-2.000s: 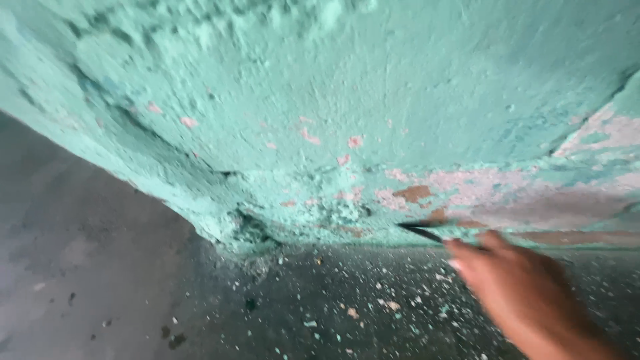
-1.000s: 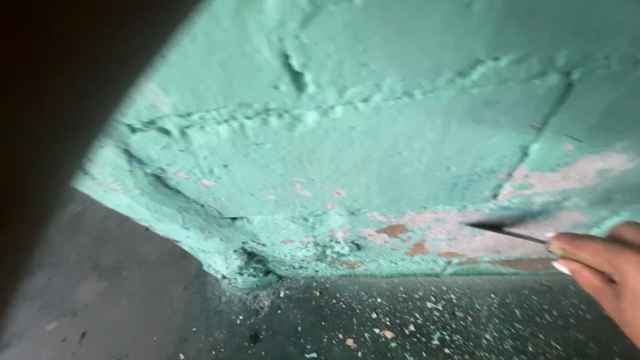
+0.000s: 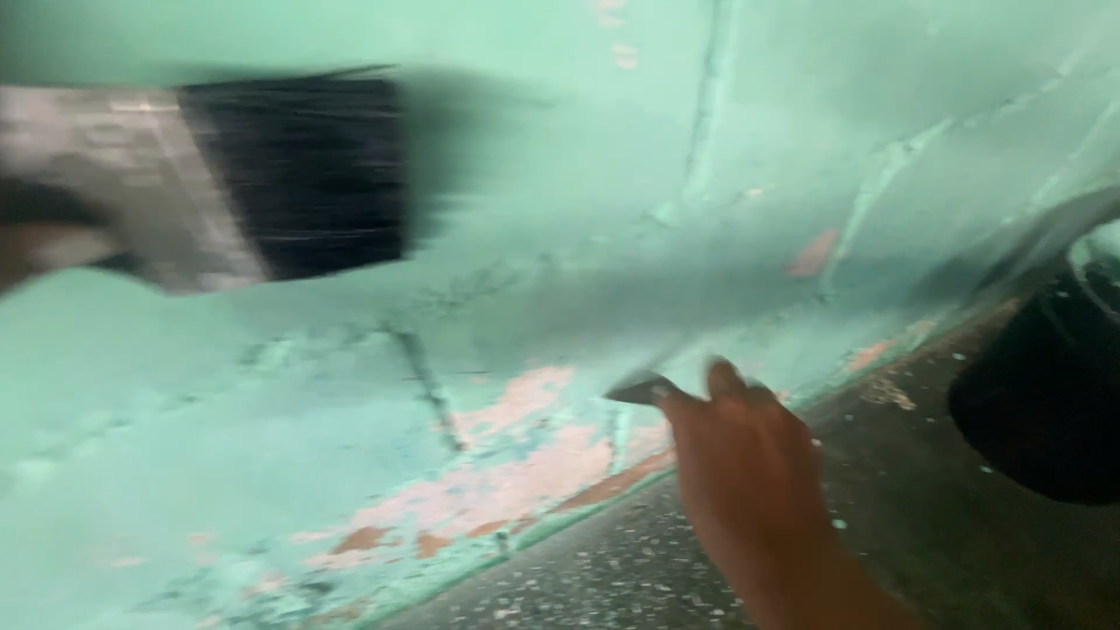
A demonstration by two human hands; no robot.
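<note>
My right hand [image 3: 752, 455] grips a scraper [image 3: 641, 388] whose dark blade lies at the green painted wall [image 3: 525, 306], just right of a patch of bare pinkish plaster [image 3: 525, 477]. At the left edge my left hand [image 3: 44, 245], partly cut off and blurred, holds a wide paintbrush [image 3: 306, 175] with black bristles and a metal ferrule. The bristles point right, in front of the upper wall. The brush handle is mostly hidden.
Pale paint flakes lie on the dark floor [image 3: 612, 569] along the foot of the wall. A black bucket [image 3: 1041, 394] stands at the right. More peeled patches and cracks run along the wall toward the right.
The view has swung to the right along the wall. My left hand with the paintbrush and the black bucket have come into view. The scraper stays in my right hand.
</note>
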